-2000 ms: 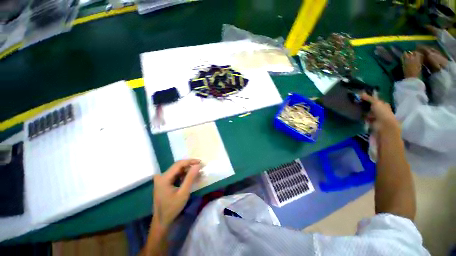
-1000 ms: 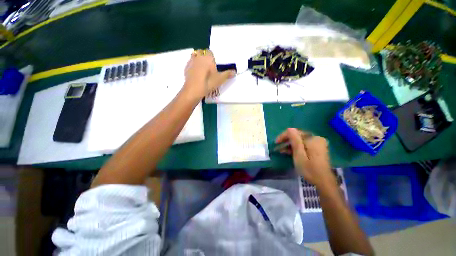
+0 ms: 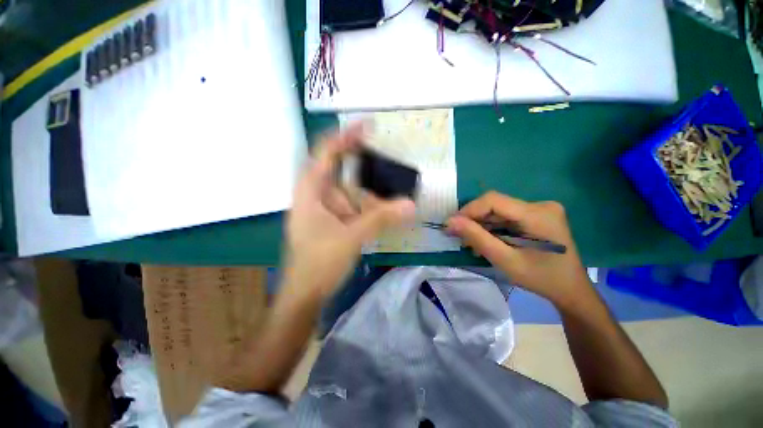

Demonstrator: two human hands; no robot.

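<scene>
My left hand [image 3: 322, 213], blurred, holds a small black flat module [image 3: 387, 175] between thumb and fingers above the adhesive liner sheet [image 3: 437, 150]. Any leads on the held module are hidden or blurred. My right hand [image 3: 527, 242] grips dark tweezers [image 3: 523, 241] like a pen, their tip pointing left at the liner sheet's right part, just below the module. The liner sheet lies on the green bench, partly covered by my left hand.
A white foam board [image 3: 619, 71] holds a wired module pile [image 3: 510, 15]. Another foam board [image 3: 197, 134] bears a row of dark components [image 3: 121, 52]. A black housing [image 3: 69, 159] lies at left, a blue bin [image 3: 652, 167] of cream strips at right.
My left hand has come from the foam board to above the liner sheet with a black module. My right hand has moved slightly, its tweezers now clearly visible. The view is closer to the bench.
</scene>
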